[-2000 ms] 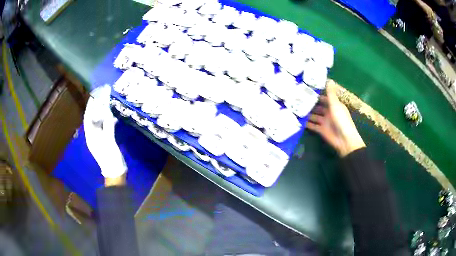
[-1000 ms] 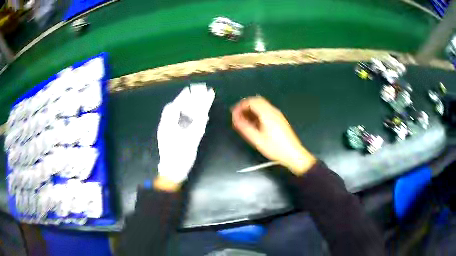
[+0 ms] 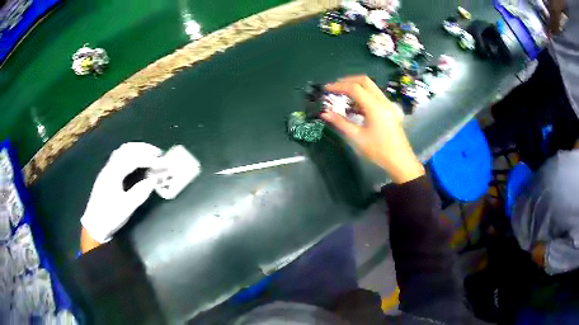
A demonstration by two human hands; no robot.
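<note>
My left hand [image 3: 124, 190], in a white glove, holds a white socket housing [image 3: 179, 171] by its left edge above the dark green bench; small dark slots show on it. My bare right hand [image 3: 371, 127] pinches a wired board sub-assembly [image 3: 336, 105] with white and black parts between thumb and fingers. A green circuit board [image 3: 305, 127] hangs or lies just left of that hand; I cannot tell if it is joined. A pale pointed stick [image 3: 260, 165] lies on the bench between the hands.
Wired clusters [image 3: 400, 47] are piled at the upper right. A blue sheet with white housings [image 3: 22, 254] is at the left edge. One unit [image 3: 89, 60] is on the green belt beyond the chipped strip [image 3: 136, 82]. A seated person [image 3: 552, 209] and blue stool [image 3: 463, 159] are at right.
The view has turned right. My left hand now holds a white housing. My right hand has moved over beside the pile and taken hold of a wired sub-assembly.
</note>
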